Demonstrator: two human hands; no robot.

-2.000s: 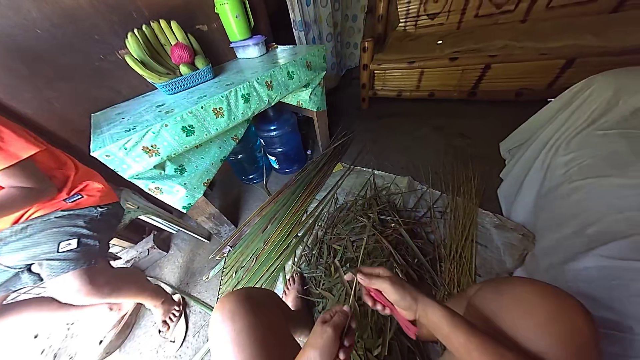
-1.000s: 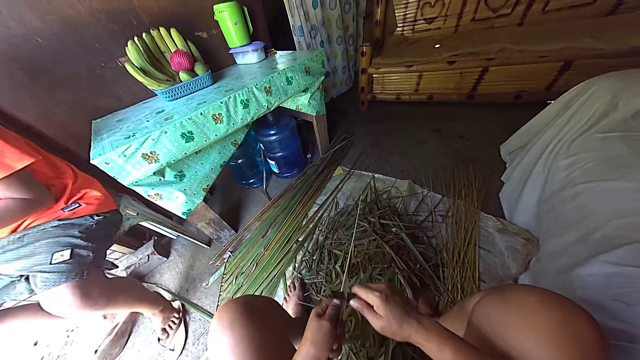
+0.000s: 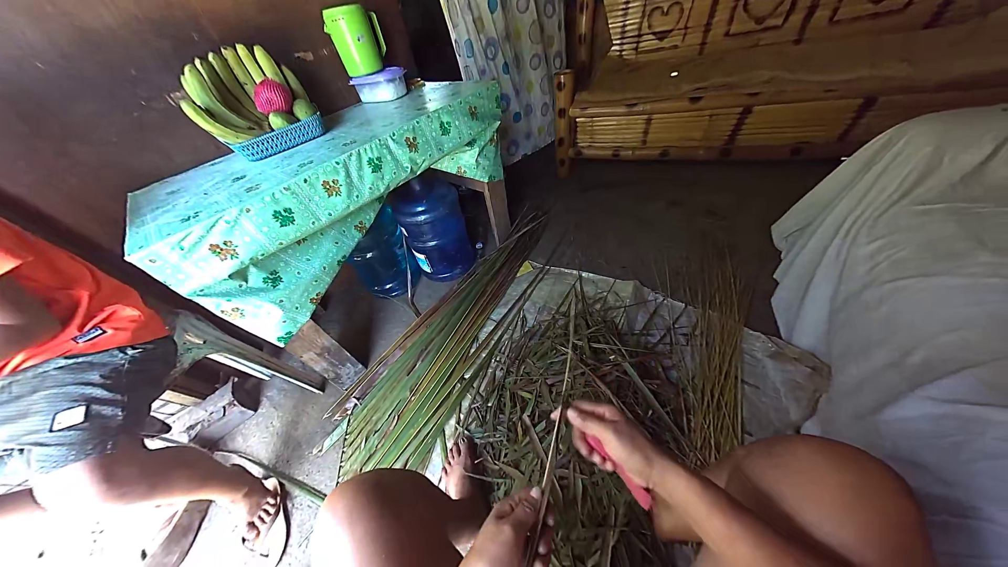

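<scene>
My left hand, at the bottom centre, holds a thin palm leaflet that stands up and away from me. My right hand is closed around a tool with a pink-red handle; its blade is not clearly seen, and the fingertips are beside the leaflet. Beneath both hands lies a heap of shredded leaf strips on a pale sheet. To the left of the heap is a bundle of long green palm leaflets. A bunch of thin stripped leaf ribs lies to its right.
A table with a green flowered cloth stands at the upper left, with blue water jugs beneath. A person in an orange shirt sits at left. A bamboo bench is at the back; pale draped fabric is on the right.
My hands came close together on the leaflet one second ago and are now apart, the right one farther up and to the right. The pink-red handle, out of sight then, shows again.
</scene>
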